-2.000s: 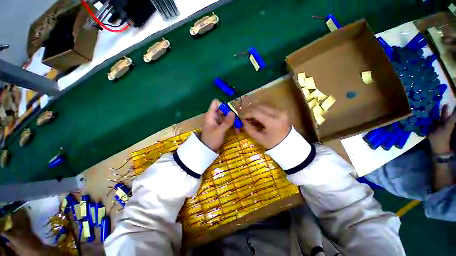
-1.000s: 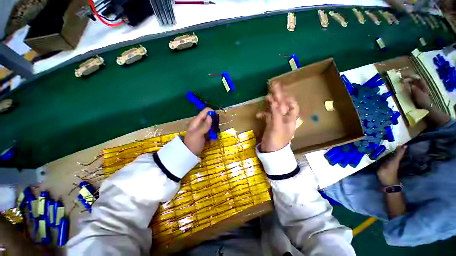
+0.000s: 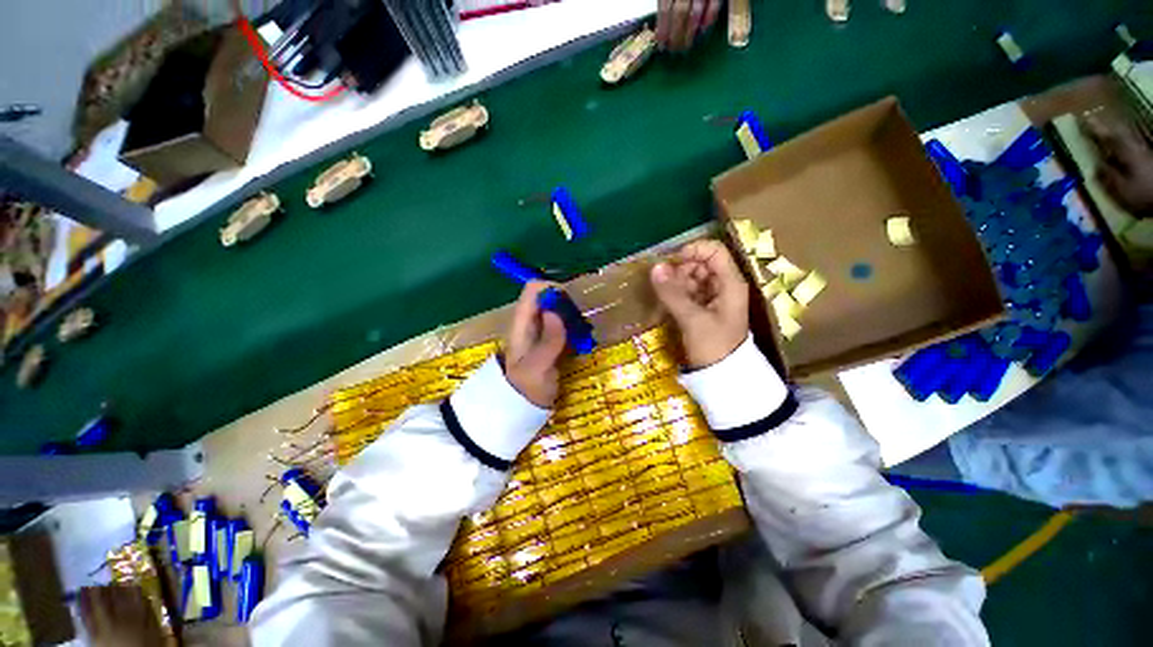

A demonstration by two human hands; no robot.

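My left hand (image 3: 536, 341) holds a blue battery pack (image 3: 572, 321) above the upper edge of the amber-wrapped rows (image 3: 582, 468). Another blue cell (image 3: 516, 267) lies just beyond it at the belt's near edge. My right hand (image 3: 703, 301) is raised to the right of the pack, apart from it, with thumb and fingertips together; whether something small is between them cannot be told. The shallow cardboard box (image 3: 936, 303) stands right of my right hand, with pale-yellow chips (image 3: 786, 281) along its left side.
The green conveyor belt (image 3: 405, 240) carries tan-wrapped assemblies (image 3: 453, 125) and blue packs (image 3: 568, 214). A neighbour's stacked blue cells (image 3: 1030, 240) lie right of the box. Blue packs (image 3: 202, 546) lie at lower left, near another person's hand (image 3: 120, 617). Another hand (image 3: 689, 19) reaches over the belt's far side.
My right hand has closed its fingers and moved away from the box's left side, uncovering the chips. My left hand still holds the blue pack. A hand has appeared across the belt.
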